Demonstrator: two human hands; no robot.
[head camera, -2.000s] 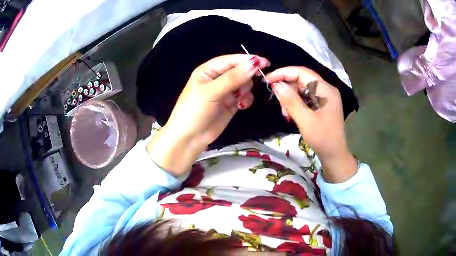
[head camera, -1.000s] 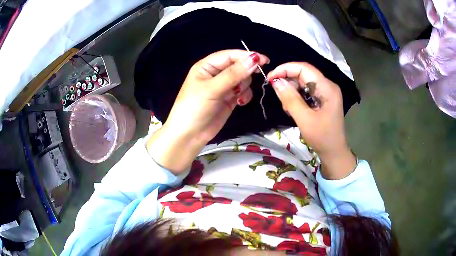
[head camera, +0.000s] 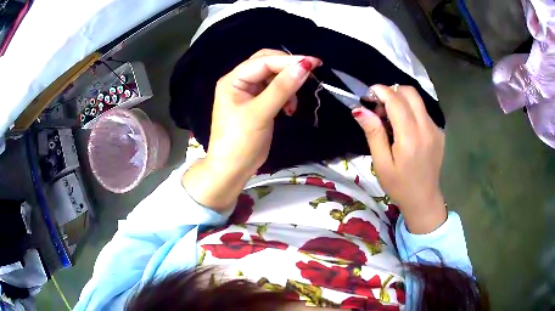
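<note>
My left hand (head camera: 246, 115) pinches a thin needle (head camera: 286, 50) between thumb and forefinger, its tip pointing up and left. A short crinkled strand of thread (head camera: 317, 104) hangs from the needle's lower end. My right hand (head camera: 404, 146) holds small silver scissors (head camera: 345, 88) with the blades apart, one blade tip beside the top of the thread. The black garment piece (head camera: 243, 37) lies across my lap below both hands. White fabric (head camera: 380, 39) shows beyond its far edge.
A pink waste basket (head camera: 118, 152) stands on the floor at left, beside a grey box with rows of round dark-and-red items (head camera: 109, 100). A white-covered table (head camera: 67, 42) is at upper left. Shiny pink cloth (head camera: 538, 79) hangs at upper right.
My right hand has let go of the needle's thread end and moved right. The scissors, earlier tucked in my right palm, now point left with open blades. My left hand still pinches the needle.
</note>
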